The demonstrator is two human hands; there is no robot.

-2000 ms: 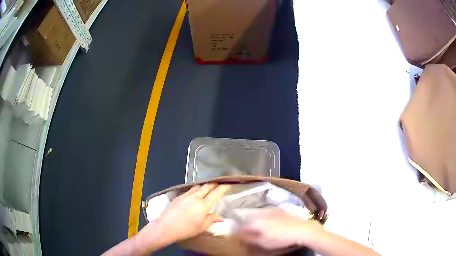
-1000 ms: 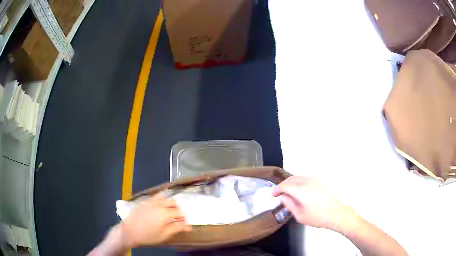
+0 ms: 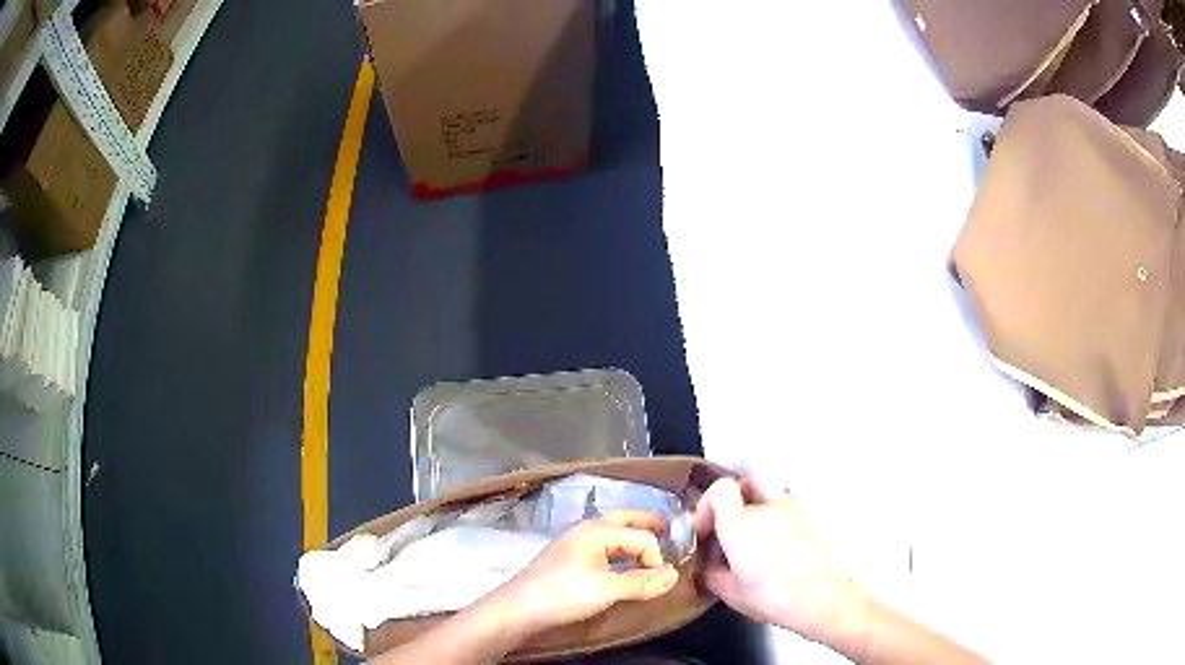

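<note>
A brown handbag point(image 3: 585, 637) is held open at the bottom centre, its wide mouth facing up. Crumpled white tissue paper point(image 3: 448, 568) fills the mouth and bulges at the left corner. My left hand point(image 3: 600, 566) lies over the right part of the mouth, fingers curled at the tissue; whether it pinches any is unclear. My right hand point(image 3: 767, 552) grips the bag's right mouth corner, its fingertips partly hidden at the edge.
A clear plastic bin or stool top point(image 3: 533, 426) is behind the bag. A carton point(image 3: 487, 98) stands on the dark floor by a yellow line. Flat brown bags point(image 3: 1072, 253) lie on the white table point(image 3: 819, 299) at right. Shelving point(image 3: 98, 292) is at left.
My left hand has moved from the bag's left side to the right part of the mouth. My right hand stays at the right corner. The view has shifted, moving the table leftward.
</note>
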